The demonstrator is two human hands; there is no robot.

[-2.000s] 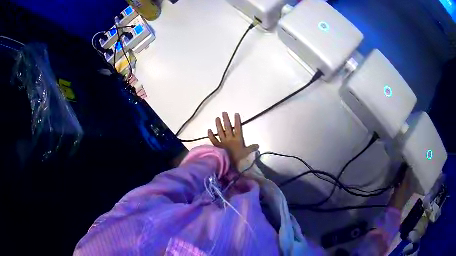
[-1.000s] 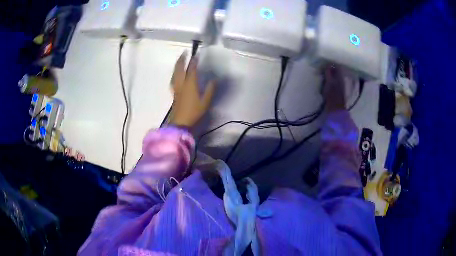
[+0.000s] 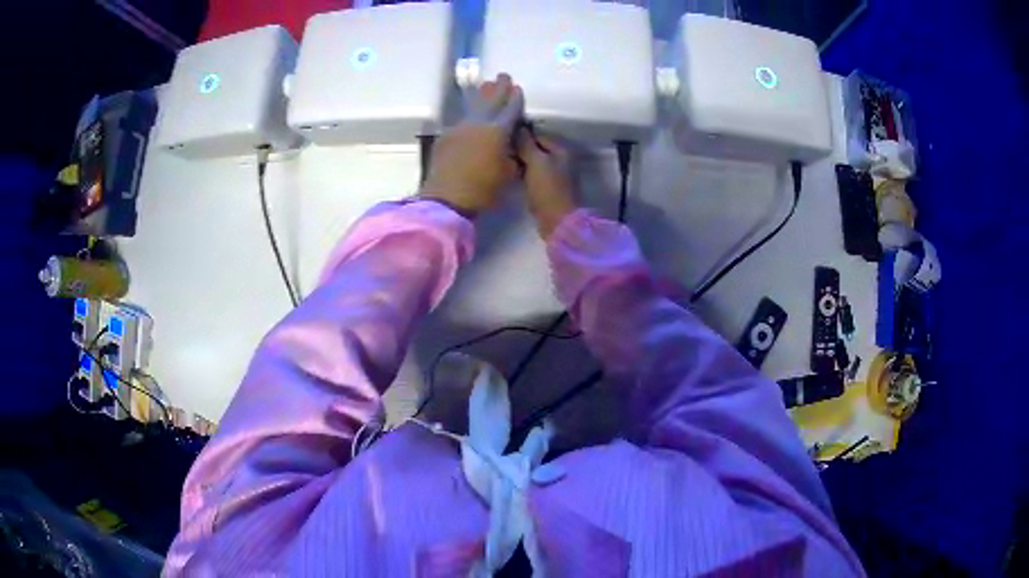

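Note:
Four white projectors stand in a row: far left point(image 3: 226, 113), second point(image 3: 367, 96), third point(image 3: 570, 90) and far right point(image 3: 750, 107). Each has a glowing blue ring on top. My left hand point(image 3: 476, 152) lies at the third projector's near left corner, fingers against its side; whether it grips anything is unclear. My right hand point(image 3: 546, 178) is beside it at the rear edge, fingers closed around a dark cable end point(image 3: 527, 138), partly hidden. Power cords point(image 3: 624, 181) hang from the projectors' rear edges. A thin black cable point(image 3: 497, 332) runs near my smock.
Remote controls point(image 3: 762, 333) lie at right, beside a yellow tape roll point(image 3: 895, 384). A black bar-shaped item point(image 3: 858, 211) is at the right edge. A yellow-green can point(image 3: 93, 278), white boxes with blue displays point(image 3: 124, 336) and a dark bin point(image 3: 121, 169) are at left.
The view has turned and shifted. My right hand has left the far right projector for the third one, bringing a cable. My left hand has moved from the second projector's cord to the third's corner.

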